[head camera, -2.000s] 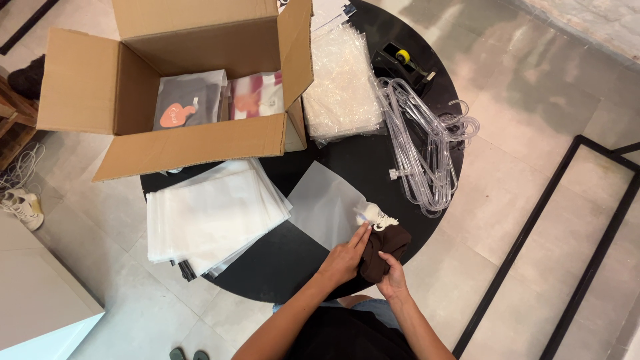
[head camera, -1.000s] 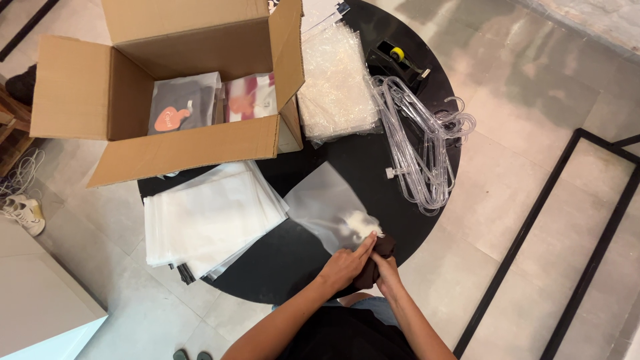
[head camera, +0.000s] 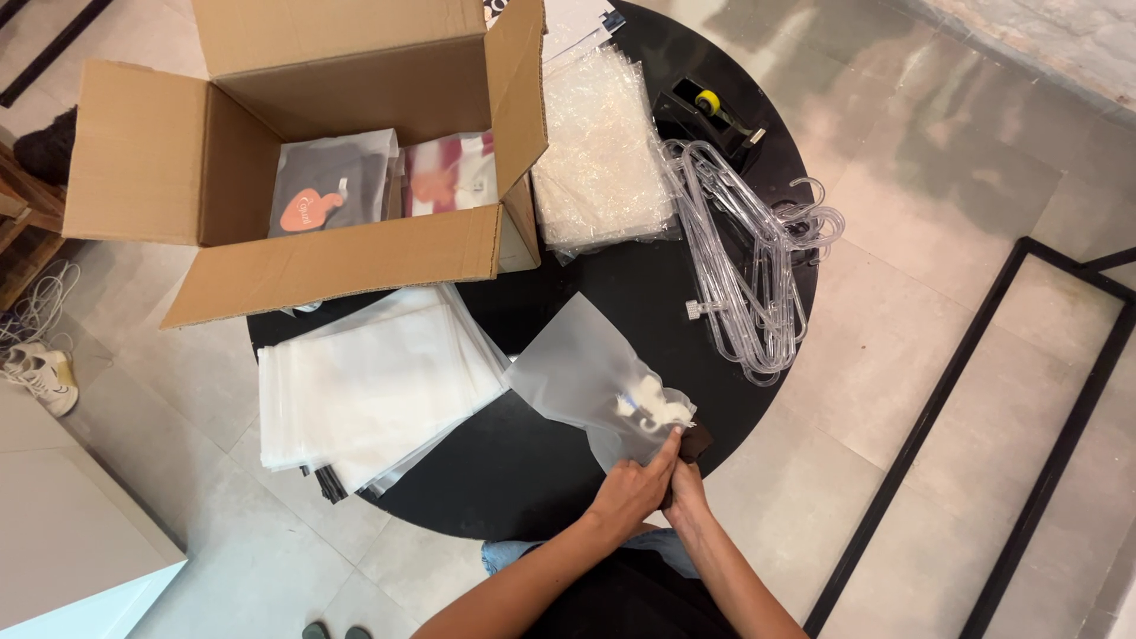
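A frosted plastic bag lies near the front edge of the round black table, its lower right part around a cream-coloured piece with an uneven edge. My left hand grips the bag's end by that piece, its index finger stretched along it. Close against it, my right hand holds a folded dark brown cloth item, which shows at the bag's mouth. The fingertips of both hands are partly hidden by the cloth and bag.
An open cardboard box holds bagged items. Left of my hands lies a stack of frosted bags. Clear-wrapped packs, clear plastic hangers and a tape dispenser stand farther back. A black metal frame is at the right.
The cream piece and part of the brown cloth, outside the bag two seconds ago, have gone into it. My hands have moved closer together at its mouth.
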